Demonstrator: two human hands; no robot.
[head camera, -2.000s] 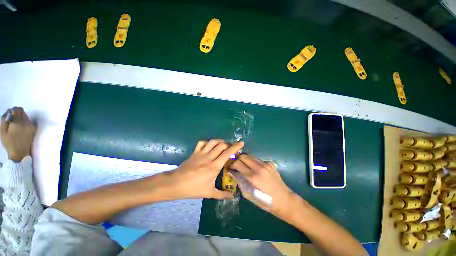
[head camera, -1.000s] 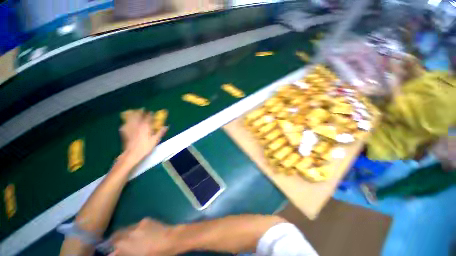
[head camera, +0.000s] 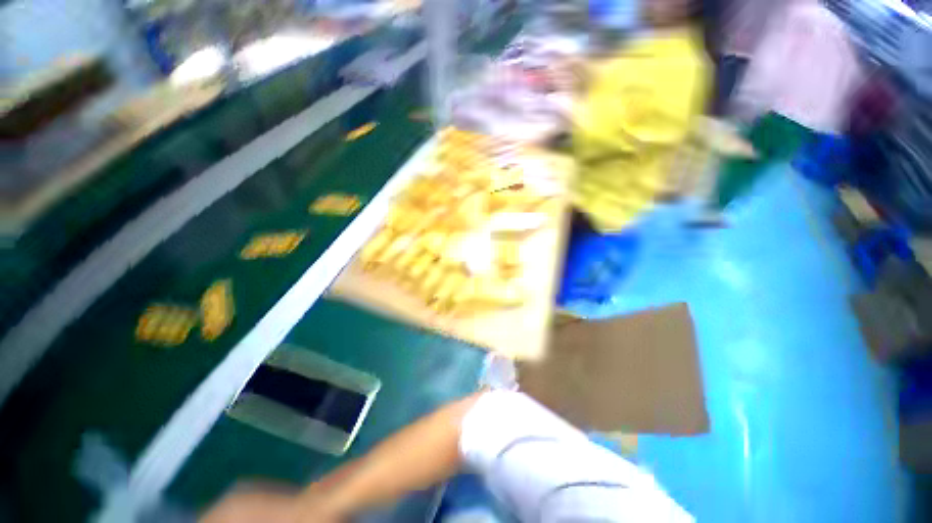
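The frame is strongly blurred. My right hand (head camera: 250, 506) is a smear at the bottom edge, partly cut off, its forearm coming from a white sleeve; its fingers and any hold are not readable. My left hand is not in view. A pale grey, see-through blur (head camera: 100, 465) at the lower left may be the thin strip. Several yellow plastic parts lie on the green belt, one (head camera: 272, 245) beyond the rail and another (head camera: 217, 310) nearer, touching or close beside a third (head camera: 164, 325).
A black-screened phone (head camera: 307, 398) lies on the bench beside the pale rail (head camera: 291, 291). A cardboard sheet (head camera: 526, 342) at centre holds massed yellow parts and white scraps. Brown cardboard (head camera: 628, 373) lies lower right by blue floor (head camera: 756, 337). A person in yellow (head camera: 639, 123) is beyond.
The view has swung further right; phone and cardboard sheet shift left. My left hand, over the belt a second ago, is out of view. My right hand is now at the bottom edge.
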